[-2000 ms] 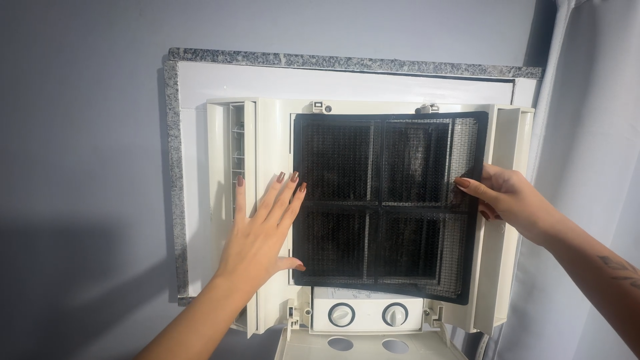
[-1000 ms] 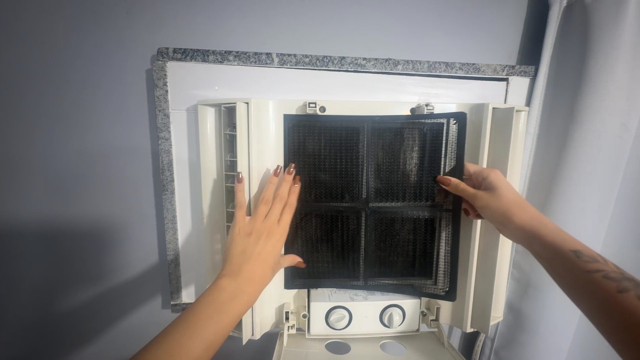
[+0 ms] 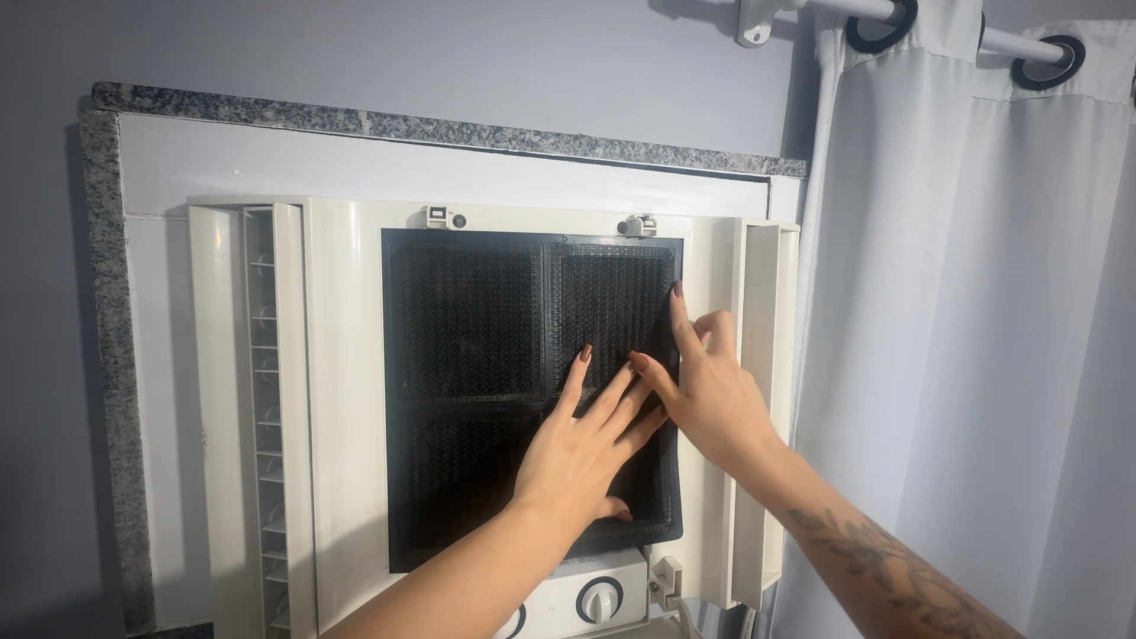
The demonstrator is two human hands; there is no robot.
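Observation:
A black mesh air filter [image 3: 470, 319] with a cross-ribbed frame lies over the front opening of a cream window air conditioner [image 3: 346, 399]. My left hand [image 3: 581, 444] rests on the filter's right half, fingers spread, pointing up and right. At the filter's right edge is my right hand [image 3: 714, 382], its index fingertip on the frame and its thumb over the mesh, close to the left fingertips. The filter looks nearly flat in the opening; its lower right corner overlaps the cream housing. Neither hand is closed around it.
Louvered vents [image 3: 271, 417] run down the unit's left side, with a channel [image 3: 768, 399] on the right. Clips [image 3: 637, 226] stand along the top. Below are control knobs [image 3: 599, 601]. A granite frame [image 3: 444, 133] surrounds the unit, and a white curtain [image 3: 941, 311] hangs at the right.
My left hand has moved from the filter's left edge to its right half. My right hand no longer pinches the right edge, and the filter sits flatter. The view has shifted.

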